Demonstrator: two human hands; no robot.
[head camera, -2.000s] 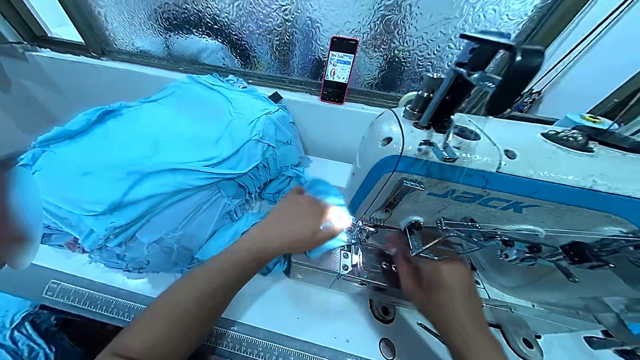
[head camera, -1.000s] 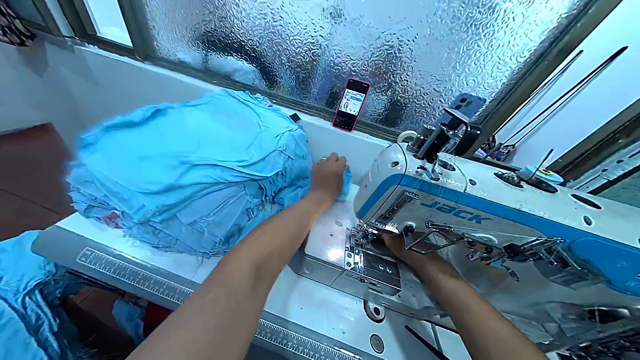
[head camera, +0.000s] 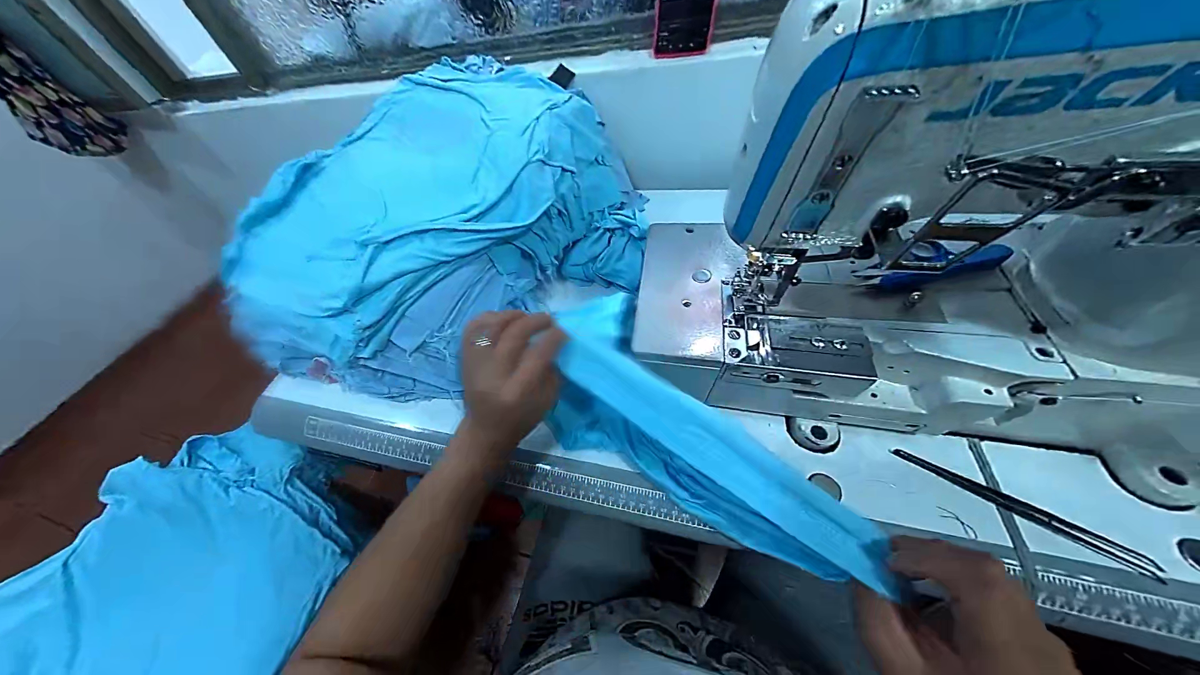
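Note:
A light blue fabric piece (head camera: 712, 441) is stretched diagonally between my hands, in front of the industrial sewing machine (head camera: 937, 141). My left hand (head camera: 511, 375), with a ring on one finger, grips its upper left end near the pile of light blue garments (head camera: 441, 197). My right hand (head camera: 956, 600) pinches the other end at the table's front edge, lower right. The cloth lies left of and in front of the metal needle plate (head camera: 806, 347), away from the presser foot (head camera: 759, 281).
Metal tweezers (head camera: 1031, 516) lie on the table at right. Blue-handled snips (head camera: 947, 267) rest on the machine bed. A ruler strip (head camera: 600, 483) runs along the front edge. More blue cloth (head camera: 197, 562) hangs at lower left. A phone (head camera: 683, 23) stands on the ledge.
Both hands have moved away from the machine toward the table's front edge, and the blue fabric is now stretched between them. The view has shifted down and closer.

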